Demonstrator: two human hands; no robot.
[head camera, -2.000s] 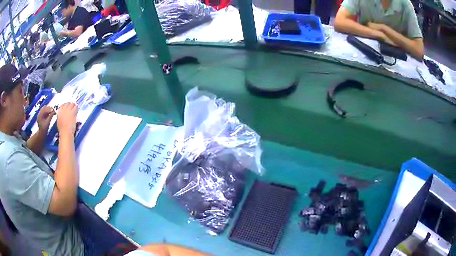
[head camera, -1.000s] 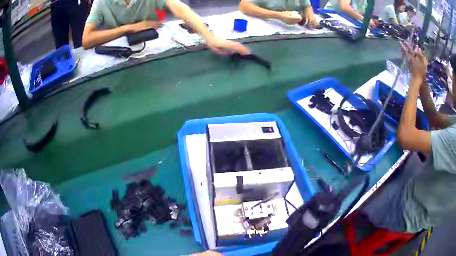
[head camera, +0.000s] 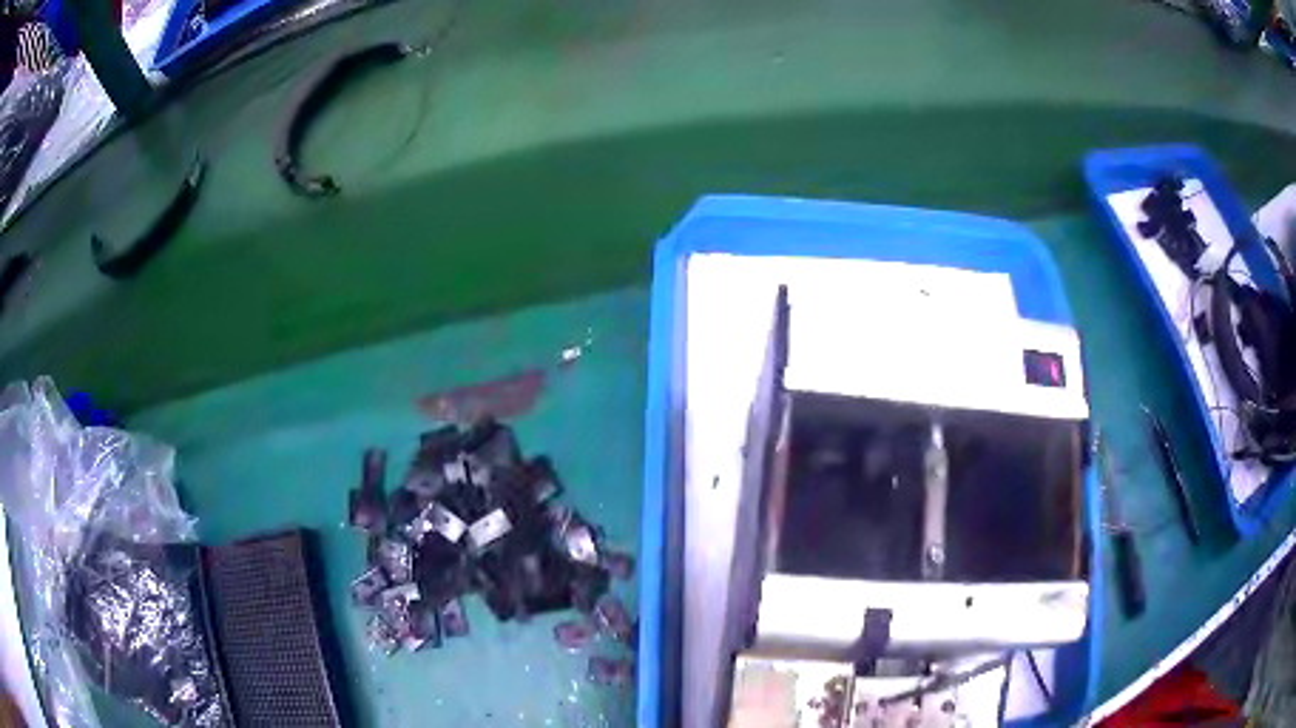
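No hand shows in the head view now. Nearest in front, a white screw feeder (head camera: 910, 363) with two dark windows stands in a blue tray (head camera: 853, 225); its metal pick-up end is cut off by the bottom edge. A loose heap of small black plastic pieces (head camera: 483, 533) lies on the green bench to its left. A flat black parts tray (head camera: 270, 626) with a grid of holes lies further left, beside a clear poly bag of black parts (head camera: 135, 626). Whether my hands hold anything cannot be seen.
Curved black bands lie on the green conveyor belt (head camera: 498, 213) at upper left. A blue bin (head camera: 1137, 164) with black bands and cables is at right. Thin dark hand tools (head camera: 1173, 477) lie between it and the feeder. Red cloth-like material shows at lower right.
The view has turned down and closer to the bench. The feeder now fills the centre right. The hanging screwdriver, the workers across the belt and the skin at the bottom edge have left the picture.
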